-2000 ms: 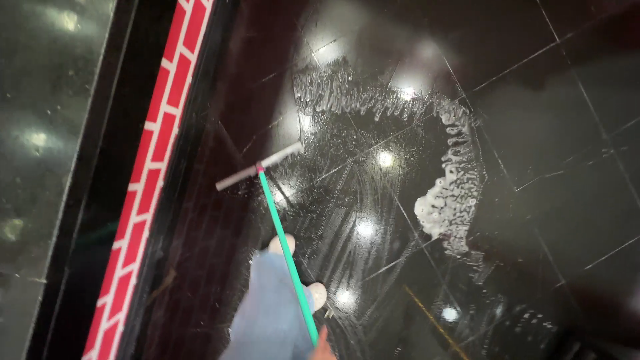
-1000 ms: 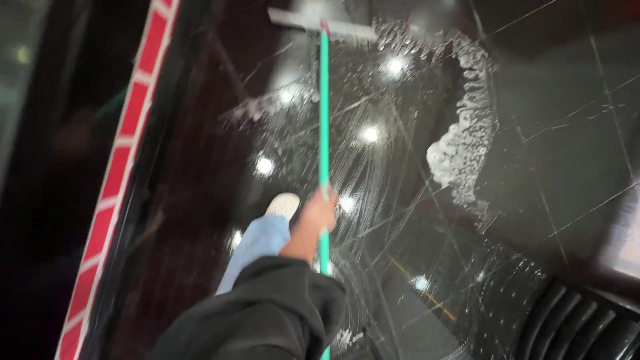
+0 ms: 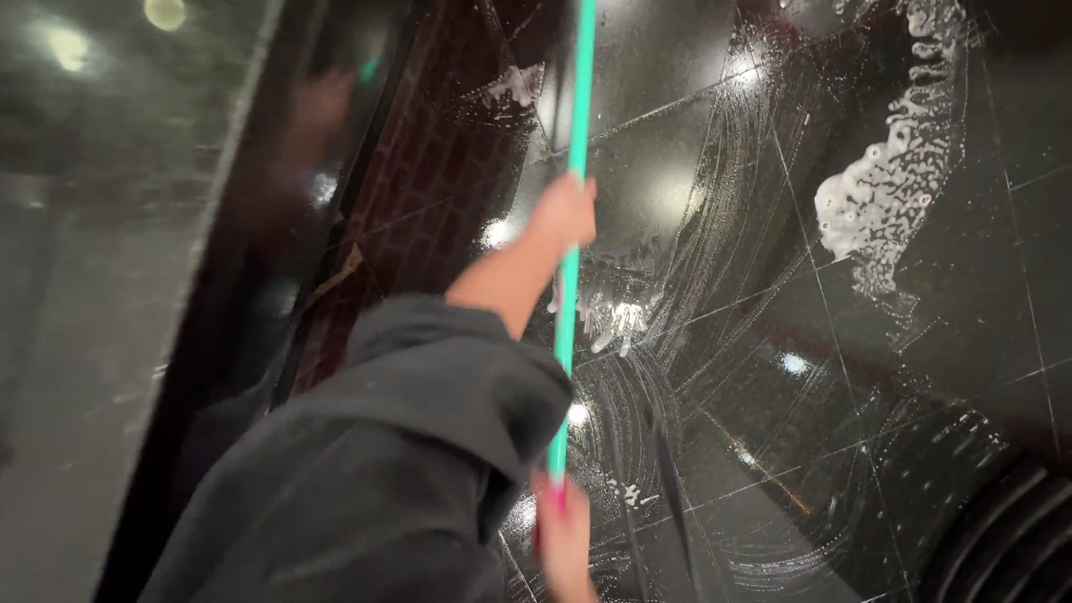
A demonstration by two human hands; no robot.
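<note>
A long green pole (image 3: 579,109) runs from the top edge down to my hands, its far end out of view. My left hand (image 3: 565,213), at the end of a dark rolled sleeve, is closed around the pole's middle part. Lower down, my right hand (image 3: 563,523) grips the pole's near end, beside a pink part; it is blurred. Under the pole lies a wet, black tiled floor (image 3: 754,335) with streaks of suds. A thick patch of white foam (image 3: 875,201) lies to the right, and a smaller one (image 3: 620,322) just right of the pole.
A dark glossy panel or edge (image 3: 226,276) slants along the left, reflecting an arm. Beyond it is a grey surface (image 3: 84,335) with light reflections. A black ribbed object (image 3: 1005,536) stands at the lower right corner.
The squeegee-like head at the pole's far end, visible in both earlier frames, has left view at the top. My right hand now shows at the near end. The view has shifted.
</note>
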